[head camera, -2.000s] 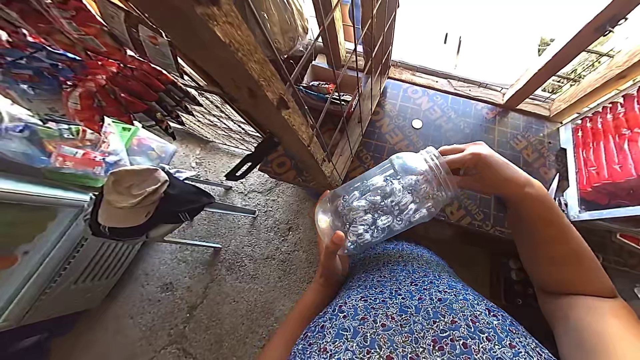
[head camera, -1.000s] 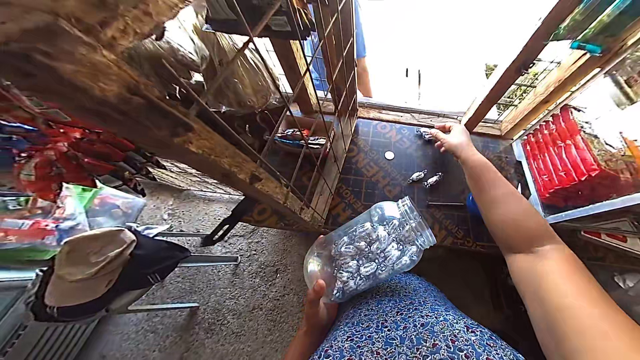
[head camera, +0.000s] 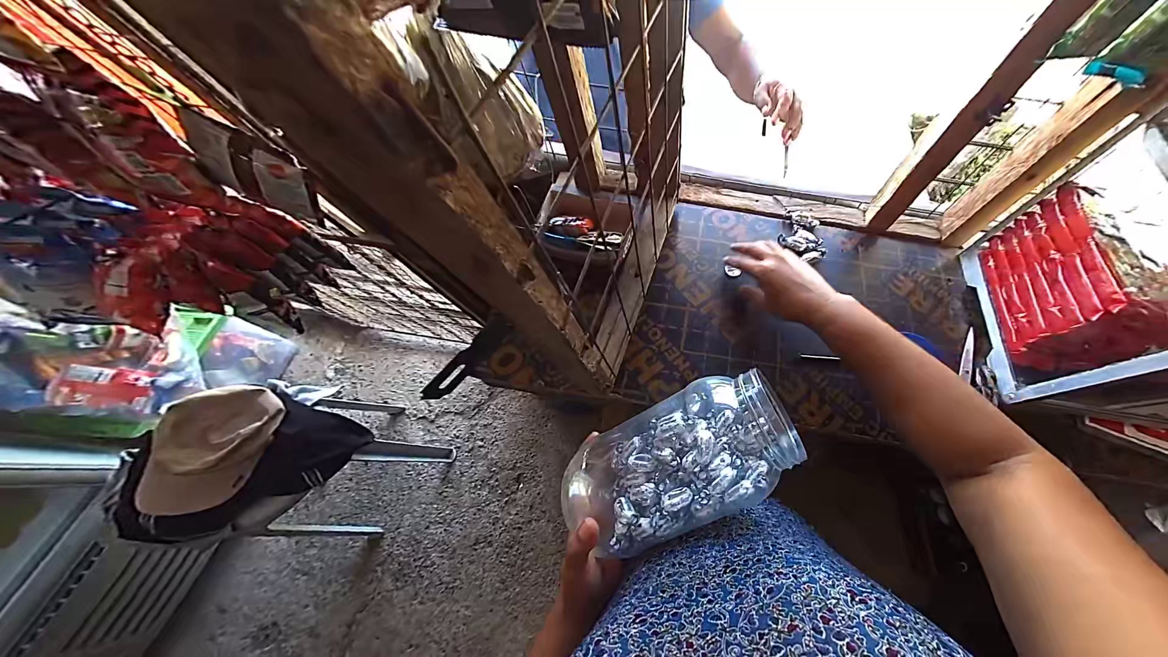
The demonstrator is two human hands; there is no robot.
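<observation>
My left hand [head camera: 589, 561] holds the base end of a clear plastic jar [head camera: 680, 461], which lies tilted against my lap with its open mouth to the upper right. Silver-wrapped candies [head camera: 680, 447] fill much of it. Over the dark printed counter my right hand [head camera: 776, 278] reaches out, its fingertips at a coin [head camera: 732, 270]; whether they touch it I cannot tell. Several wrapped candies [head camera: 801, 239] lie in a small pile just beyond that hand. Past the counter's far edge, another person's hand [head camera: 778, 108] hangs down near a thin dark object whose kind is unclear.
A wooden post with wire mesh [head camera: 511, 246] borders the counter's left side. Red packets [head camera: 1049, 274] fill a framed case at the right, near a scissors-like blade [head camera: 967, 354]. A tan cap [head camera: 210, 447] rests on a seat at the left, below hanging packets.
My right hand has gone from the jar's mouth to the candies on the counter, then left to the coin. Candies now lie on the counter. The other person's hand has come into view.
</observation>
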